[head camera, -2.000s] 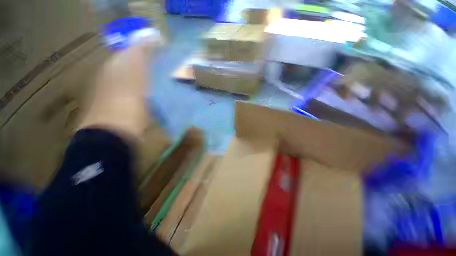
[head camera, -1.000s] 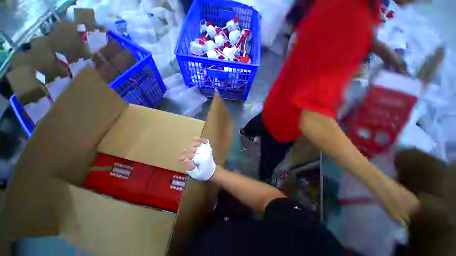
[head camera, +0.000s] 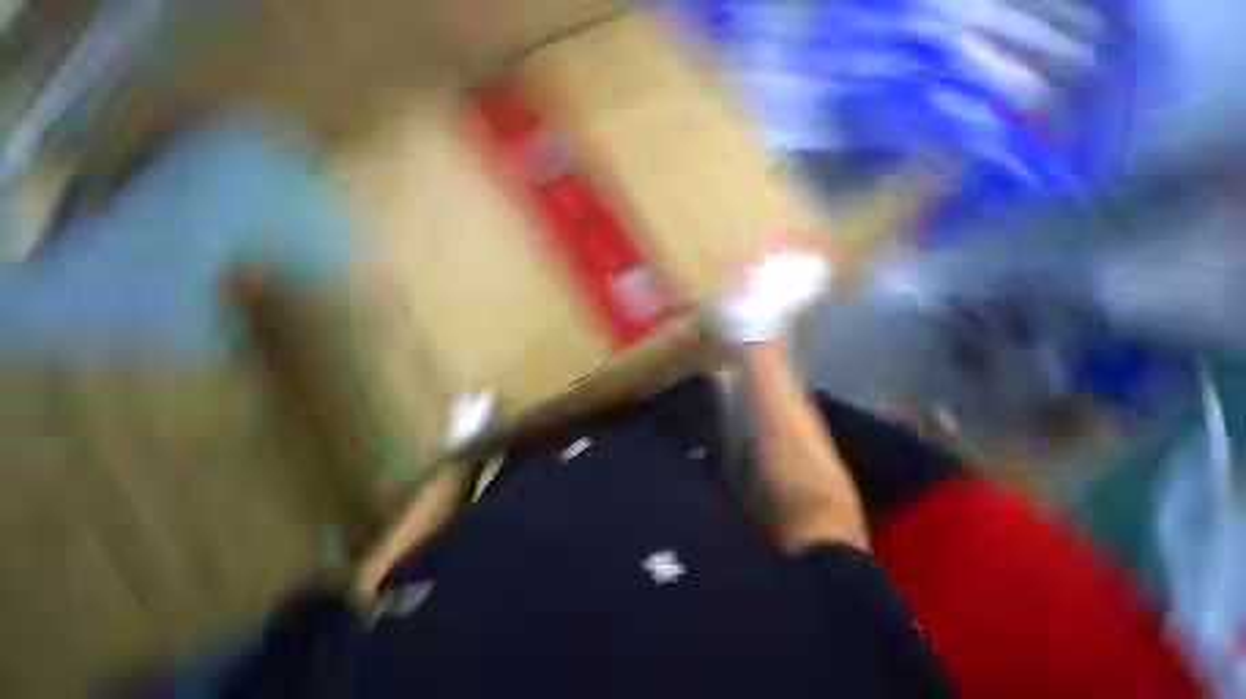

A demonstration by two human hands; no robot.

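A large open brown carton (head camera: 437, 232) is right in front of my body, its flaps up or folded over. Red retail boxes (head camera: 581, 219) show as a strip between its flaps. My left hand (head camera: 472, 417), in a white glove, is at the carton's near left edge. My right hand (head camera: 775, 296), in a white glove, is at its near right corner. Both hands touch the carton's near side. The frame is strongly blurred, so I cannot tell how the fingers sit.
A red-clothed person (head camera: 1025, 587) is close at my right. Blurred blue crates (head camera: 943, 96) are at the upper right. Brown cartons (head camera: 150, 505) fill the lower left. Pale blue-green floor (head camera: 205, 232) shows at the left.
My view has swung round, and the carton now lies directly before me. My left hand has come into view at its near edge. The red-clothed person has moved to the lower right of the picture.
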